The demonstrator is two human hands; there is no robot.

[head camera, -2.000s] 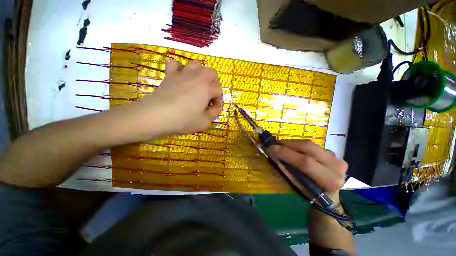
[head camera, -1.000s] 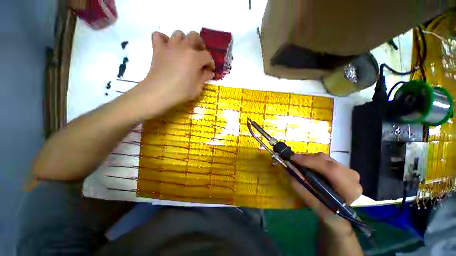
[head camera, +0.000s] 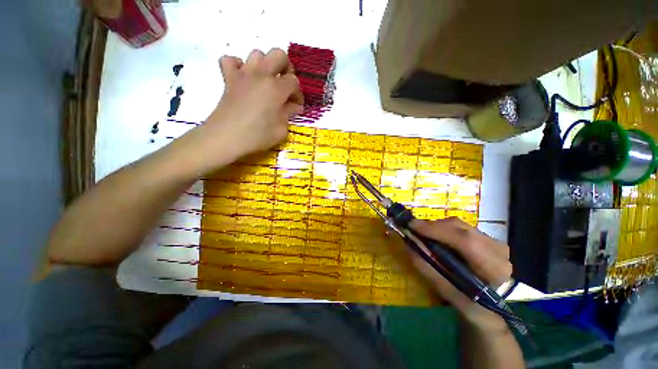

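The amber flexible circuit sheet (head camera: 303, 238) lies flat in front of me, with dark red lead wires along its rows and sticking out past its left edge. My left hand (head camera: 263, 94) is at the left side of the red and dark wire bundle (head camera: 314, 72), beyond the sheet. Its fingertips are partly hidden, so I cannot tell if they hold a wire. My right hand (head camera: 469, 252) holds the soldering iron (head camera: 440, 259) with its solder guide tube. The iron's tip is over the middle of the sheet.
A brown carton (head camera: 462, 50) stands beyond the sheet, with a yellowish tin (head camera: 509, 112) beside it. A black soldering station (head camera: 537, 216) and a green-rimmed solder spool (head camera: 613, 153) are at the right, before stacked amber sheets (head camera: 638, 230). A red container (head camera: 137, 21) is at the far left.
My left hand has moved from over the sheet to the wire bundle. The iron has drawn slightly away from where it pointed, still in my right hand. The view has shifted, showing the red container.
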